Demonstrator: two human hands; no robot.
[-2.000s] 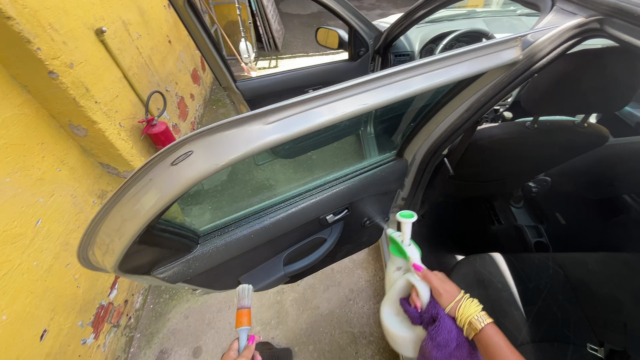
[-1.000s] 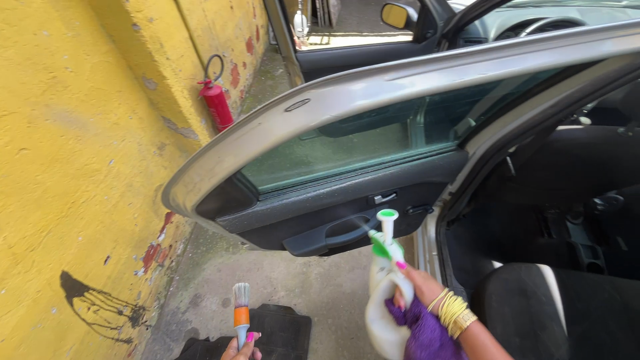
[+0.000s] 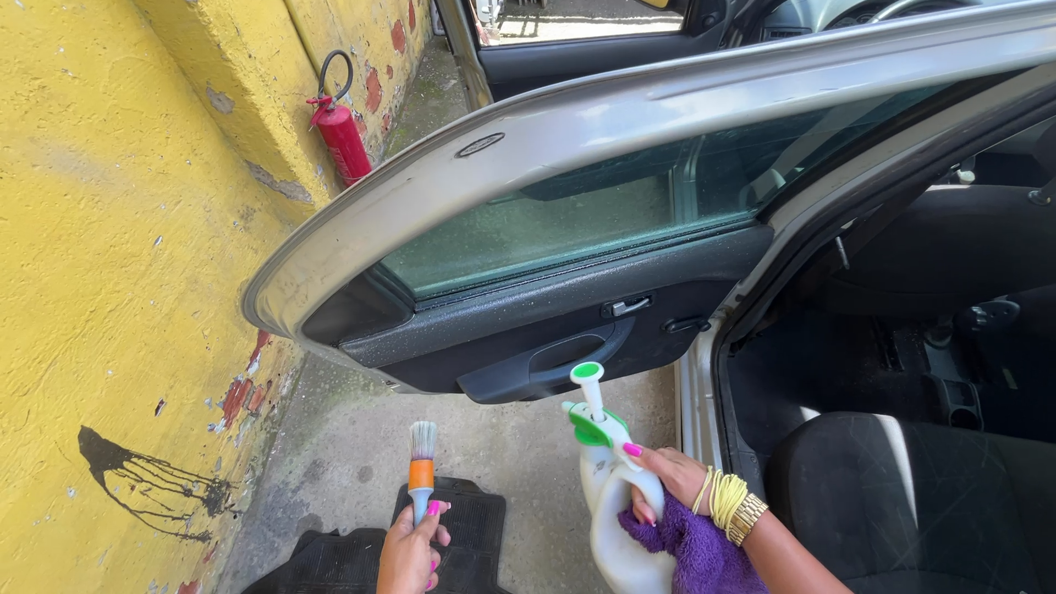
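Note:
My left hand [image 3: 412,540] grips a detailing brush [image 3: 421,470] with pale bristles, an orange band and a light handle, bristles up. In my right hand [image 3: 664,483] is a white pump sprayer bottle [image 3: 619,528] with a green and white head, together with a purple microfiber cloth [image 3: 701,549]. A faint mist shows near its nozzle, in front of the dark inner panel [image 3: 528,326] of the open car door. Fine droplets dot the panel's upper edge and the door window [image 3: 569,219]. The inside door handle [image 3: 629,306] is beyond the sprayer.
A yellow wall [image 3: 124,247] with peeling paint runs along the left, with a red fire extinguisher [image 3: 342,144] beside it. Black rubber car mats [image 3: 466,528] lie on the concrete floor below the door. The car's seat [image 3: 907,495] and door opening are at right.
The view has shifted, bringing the floor mats into sight. Both hands still hold the same things. A mist seen by the sprayer a second ago is fainter now.

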